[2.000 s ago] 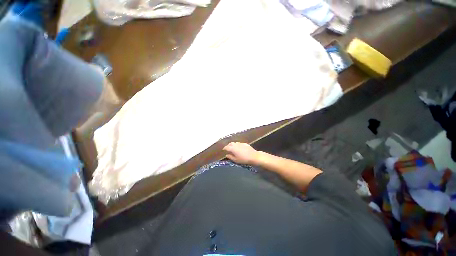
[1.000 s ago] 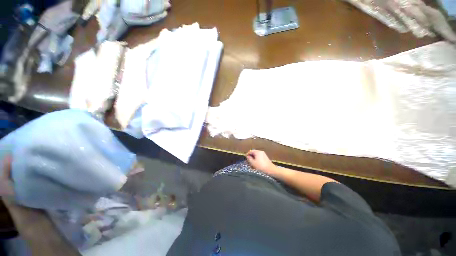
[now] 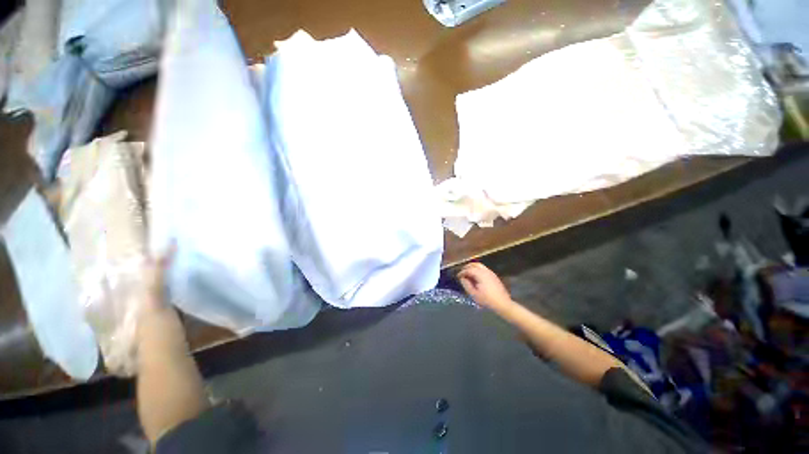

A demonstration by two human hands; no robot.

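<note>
My left hand (image 3: 156, 270) is at the left edge of a long light blue-white fabric panel (image 3: 213, 177) and grips its edge; the fingers are partly hidden and blurred. The panel lies partly over the left side of a white and pale blue folded stack (image 3: 355, 177). My right hand (image 3: 483, 284) is by the table's front edge, near my waist, with its fingers curled. Whether it holds anything is not visible. Beige glittery folded pieces (image 3: 106, 239) lie left of my left hand.
The brown table (image 3: 426, 80) carries a long cream piece with a glittery end (image 3: 568, 124) at right. Grey-blue bundles (image 3: 115, 40) lie at far left, a narrow pale piece (image 3: 49, 284) below them. A metal plate (image 3: 461, 7) is at the back. Scraps (image 3: 710, 355) lie on the floor.
My left hand has brought the light blue cloth from the lower left onto the table beside the white stack. The view has shifted left along the table since the first frame. My right hand stays near my waist.
</note>
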